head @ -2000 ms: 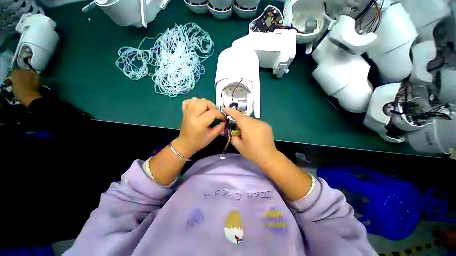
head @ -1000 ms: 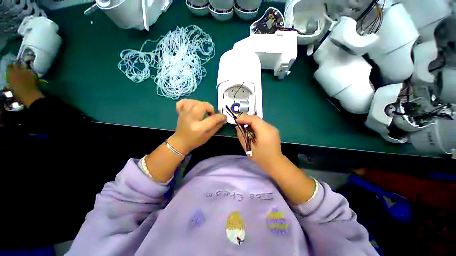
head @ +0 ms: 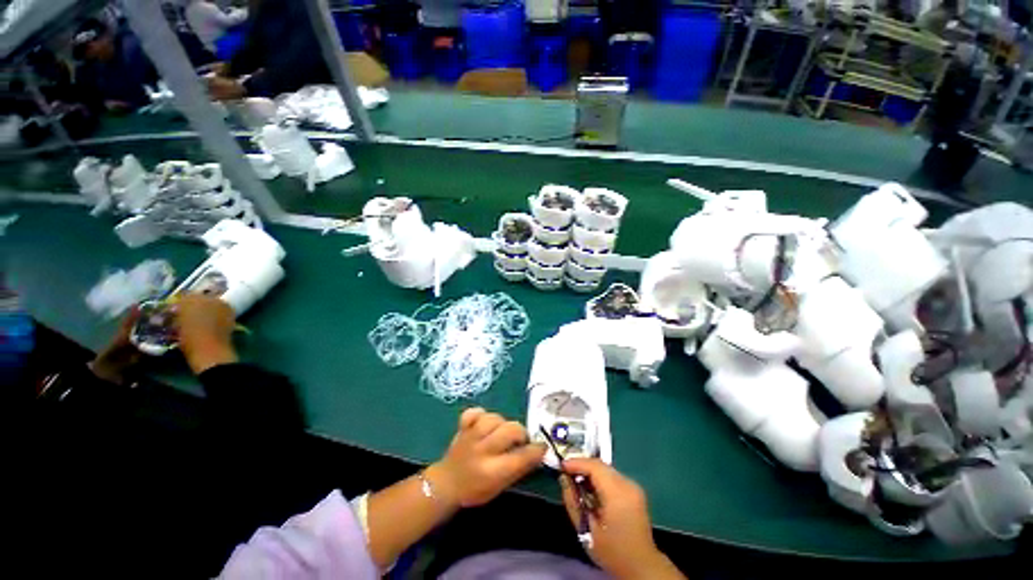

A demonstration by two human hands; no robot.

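A white camera housing (head: 570, 368) lies on the green bench, its open end towards me, with a round silvery part inside the opening. My left hand (head: 489, 457) is at the left of the opening's near edge, fingers curled and fingertips together; whether they pinch something small is hidden. My right hand (head: 617, 515) is just right of and below the opening and holds a bundle of dark wires (head: 583, 499) with a white end piece. A thin dark strand or tool tip runs from it into the opening.
A heap of thin white cord (head: 462, 343) lies left of the housing. Stacked board cups (head: 548, 252) stand behind. A large pile of white camera bodies (head: 761, 391) is at right. Another person's hand (head: 204, 329) works at left. A metal box (head: 602, 111) stands farther back.
The view has tilted up, showing more bench and the room. Since two seconds ago, my hands have moved apart, and the wire bundle now lies in my right hand.
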